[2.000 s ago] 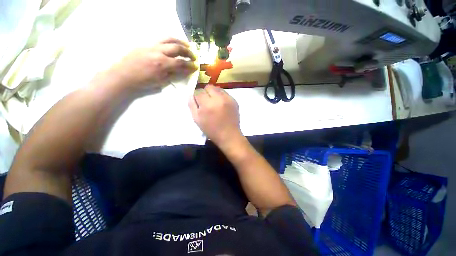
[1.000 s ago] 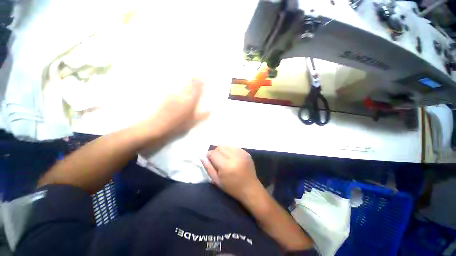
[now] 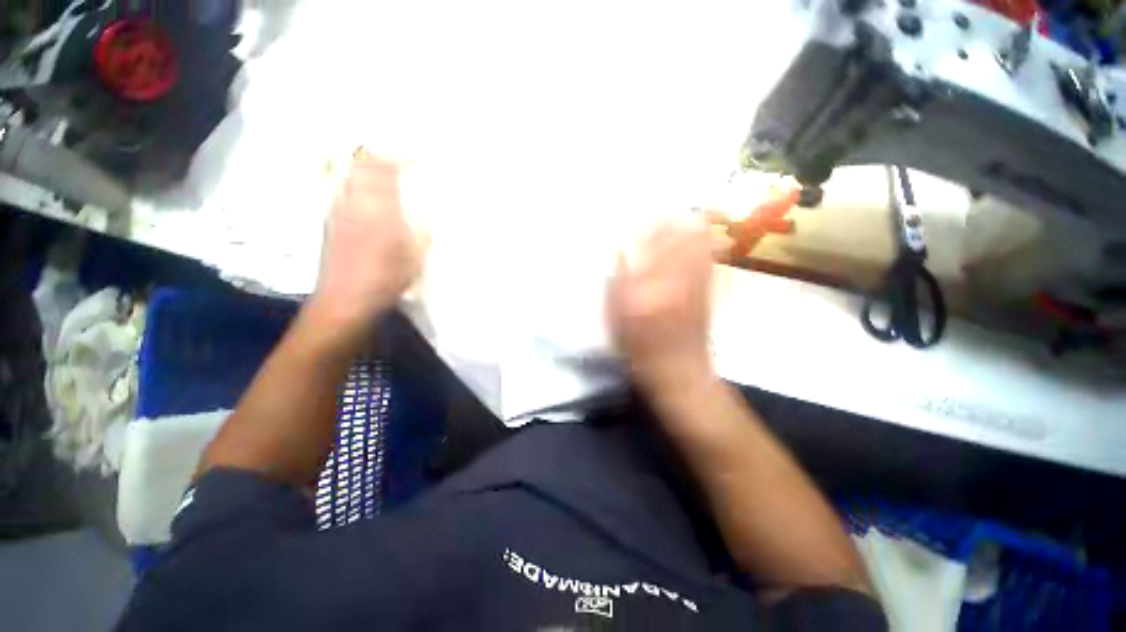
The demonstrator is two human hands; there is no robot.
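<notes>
A bright white fabric panel (image 3: pixel 519 247) lies over the table and hangs over its front edge toward my lap. It is overexposed and blends into the table. My left hand (image 3: pixel 371 235) is blurred on the panel's left side. My right hand (image 3: pixel 664 290) is blurred on its right side, left of the orange-red mark (image 3: pixel 756 228). Whether the fingers of either hand grip the cloth cannot be made out. The sewing machine head (image 3: pixel 938 93) stands at the upper right, its needle area left of the scissors (image 3: pixel 911 290).
A dark machine with a red round knob (image 3: pixel 136 58) stands at the far left. Blue baskets (image 3: pixel 185 358) sit below the table at left and right (image 3: pixel 1037 580). White pieces (image 3: pixel 914 580) lie in the right basket, and crumpled scraps (image 3: pixel 96 377) lie low left.
The view has swung left, so the machine and scissors appear farther right. My hands have moved apart, and my right hand has risen from the table's front edge onto the panel.
</notes>
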